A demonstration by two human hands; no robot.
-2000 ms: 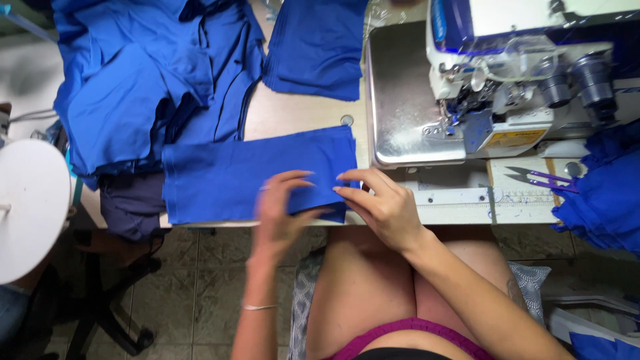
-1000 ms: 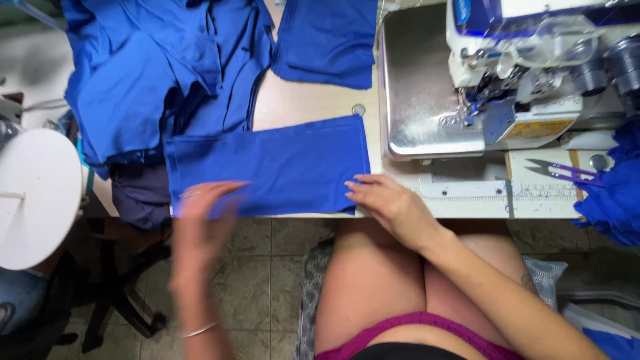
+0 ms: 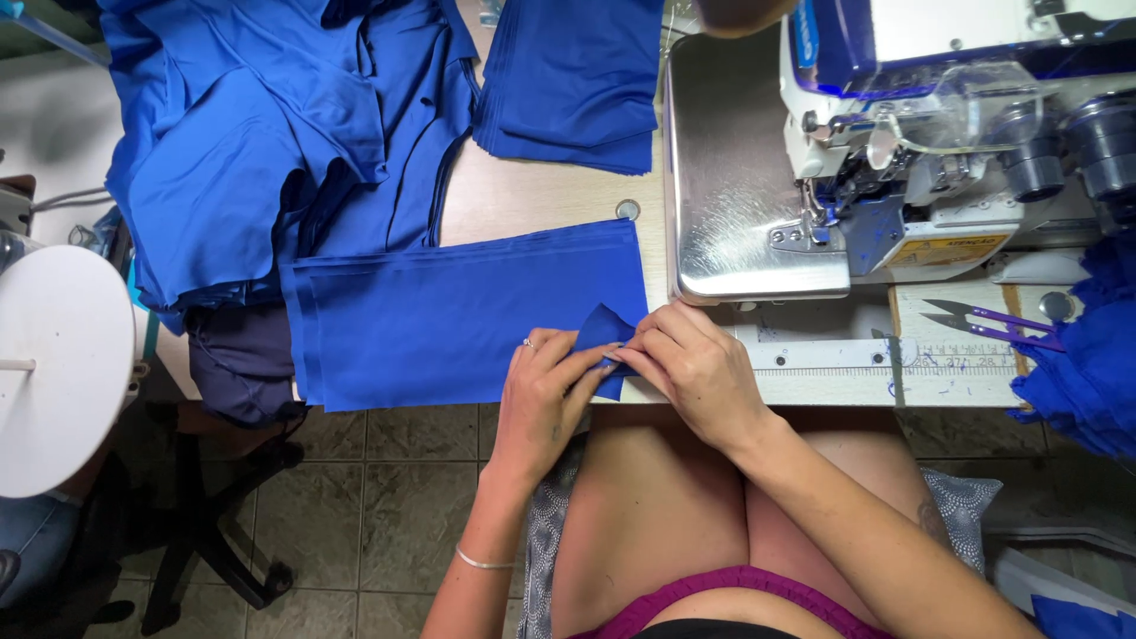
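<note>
Several blue rectangular fabric pieces [image 3: 444,319] lie stacked at the table's front edge. At their lower right corner, my left hand [image 3: 555,382] pinches the fabric between thumb and fingers. My right hand [image 3: 697,368] pinches the same corner from the right, so the fingertips of both hands meet there. A small flap of the cloth stands folded up between them. Exactly how many layers the fingers hold is hidden.
An overlock sewing machine [image 3: 923,115] with a metal plate [image 3: 745,177] stands at right. Purple-handled thread snips [image 3: 994,324] lie near bunched blue fabric [image 3: 1083,355]. More blue cloth [image 3: 240,160] and a blue stack [image 3: 577,89] lie behind; a white disc [image 3: 62,373] is at far left.
My left hand has moved right from the middle of the stack to its lower right corner, beside my right hand. The corner, flat one second ago, is now turned up.
</note>
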